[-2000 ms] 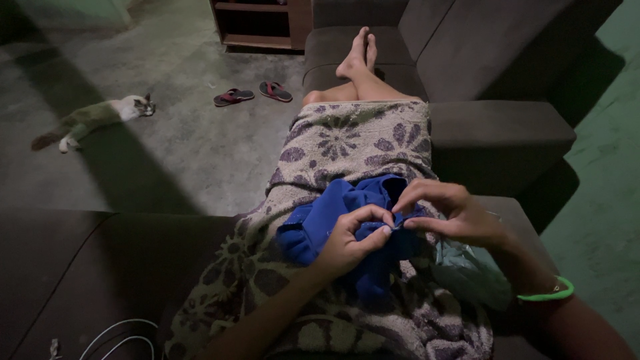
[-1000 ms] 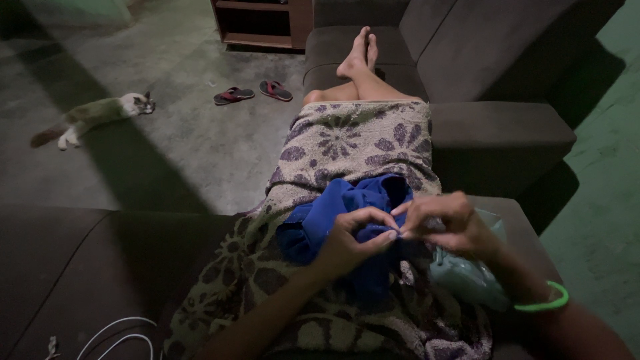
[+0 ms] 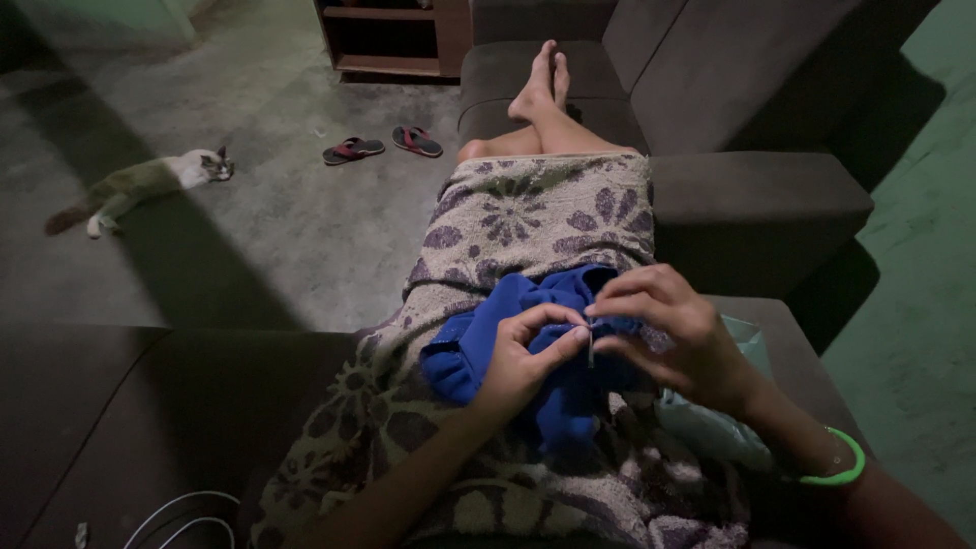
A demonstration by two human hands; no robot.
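Observation:
A bunched blue cloth [image 3: 488, 335] lies on my lap over a towel with a purple flower pattern [image 3: 515, 210]. My left hand [image 3: 526, 354] pinches a bit of the blue cloth between thumb and forefinger. A small thin object [image 3: 591, 349], too small to name, hangs upright by those fingertips. Just to its right is my right hand [image 3: 663, 328], its thumb and fingers parted around the thin object; whether they touch it I cannot tell. A green band [image 3: 846, 461] circles my right wrist.
A pale plastic bag [image 3: 709, 427] lies under my right forearm. My crossed legs rest on a dark sofa [image 3: 762, 183]. On the concrete floor are flip-flops [image 3: 353, 151] and a lying cat [image 3: 145, 183]. A white cable [image 3: 183, 499] is at bottom left, a wooden shelf unit [image 3: 389, 65] at the top.
The fingers of my right hand, close together at my left fingertips a second ago, are now spread apart. The thin hanging object has come into sight. My left hand has hardly moved.

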